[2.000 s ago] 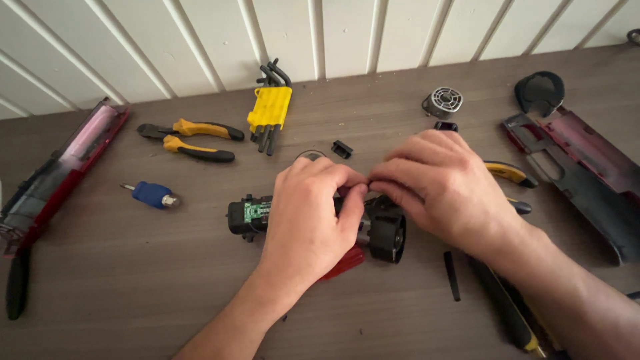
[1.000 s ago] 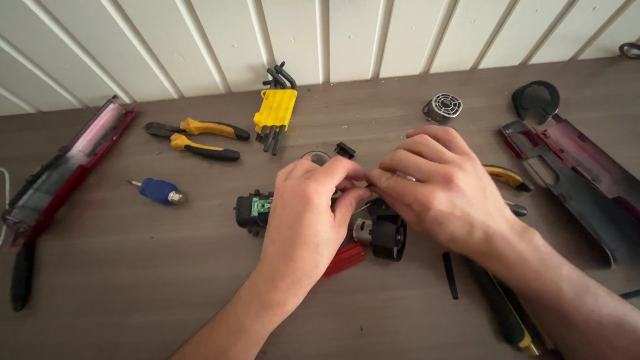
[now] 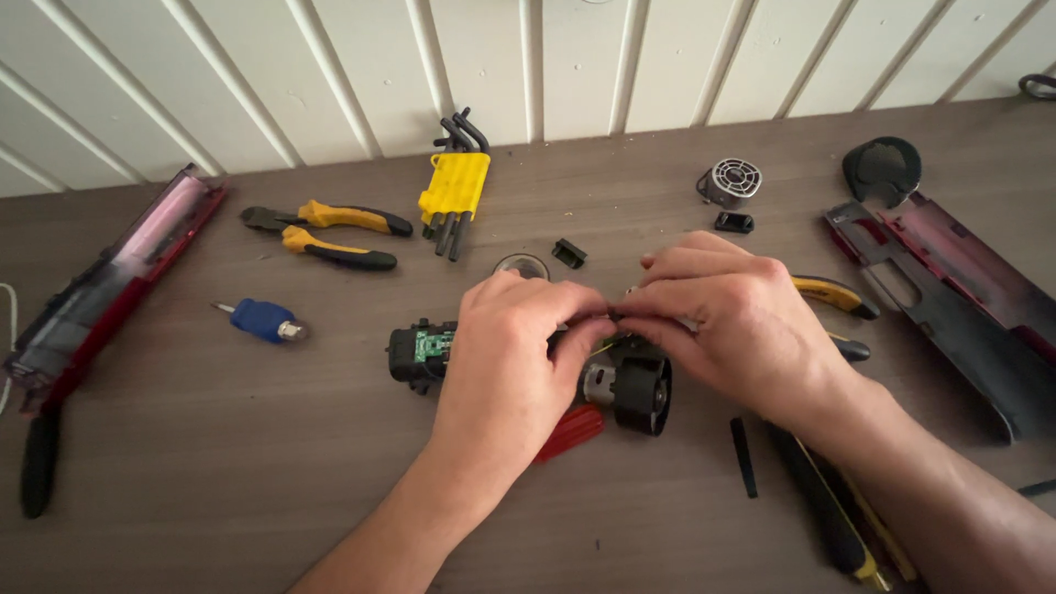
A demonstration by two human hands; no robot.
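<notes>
My left hand [image 3: 520, 355] and my right hand [image 3: 726, 313] meet fingertip to fingertip over a disassembled device, pinching a small dark part whose kind cannot be told. Thin wires run just below the fingertips. Left of my left hand shows the black housing [image 3: 403, 355] with a green circuit board [image 3: 431, 346]. Below the fingertips lie a silver motor [image 3: 600, 384] and a black round fan housing [image 3: 642, 396]. Part of a red plastic piece [image 3: 573, 433] shows beside my left wrist. My left hand hides the middle of the device.
Around lie diagonal cutters [image 3: 330, 235], a yellow hex key holder [image 3: 455, 186], a blue stubby screwdriver [image 3: 262, 320], a black clip [image 3: 569, 253], and a round silver grille [image 3: 734, 180]. Casing shells lie at left [image 3: 124, 289] and right [image 3: 949, 322]. Yellow-black handles [image 3: 833, 293] show behind my right hand.
The fingertips of both hands stay together above the device, with only small shifts of the fingers. A small black part below the round grille now shows more fully.
</notes>
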